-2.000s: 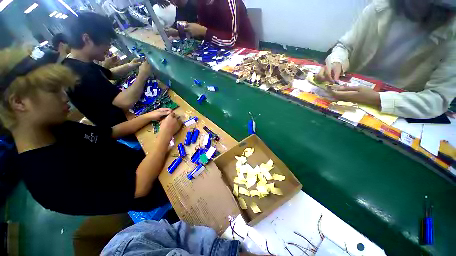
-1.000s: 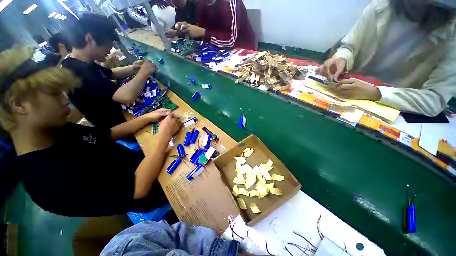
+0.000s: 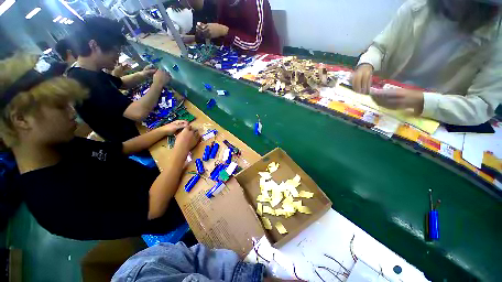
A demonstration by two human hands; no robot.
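Observation:
An open cardboard parts box (image 3: pixel 316 213) stands in front of me and holds many pale-yellow insulating pieces (image 3: pixel 279 194). Thin dark and reddish lead wires (image 3: pixel 330 270) lie on the white work sheet (image 3: pixel 325 237) at the bottom edge. A clear plastic bag or film shows beside the wires. A denim sleeve (image 3: pixel 187 264) reaches in at the bottom, and its cuff ends at the picture's edge. Both my hands are out of the picture or cut off by the bottom edge.
A green conveyor belt (image 3: pixel 352 182) runs diagonally, with a blue battery pack (image 3: pixel 433 223) at right and several farther up. More packs (image 3: pixel 199 166) lie on the bench before a worker in black at left. Across the belt are a brown heap (image 3: pixel 294 77) and a person in a light jacket.
The battery packs on the belt have moved up and left. The hands of the person across have shifted over the yellow strip. The denim sleeve and box look unchanged.

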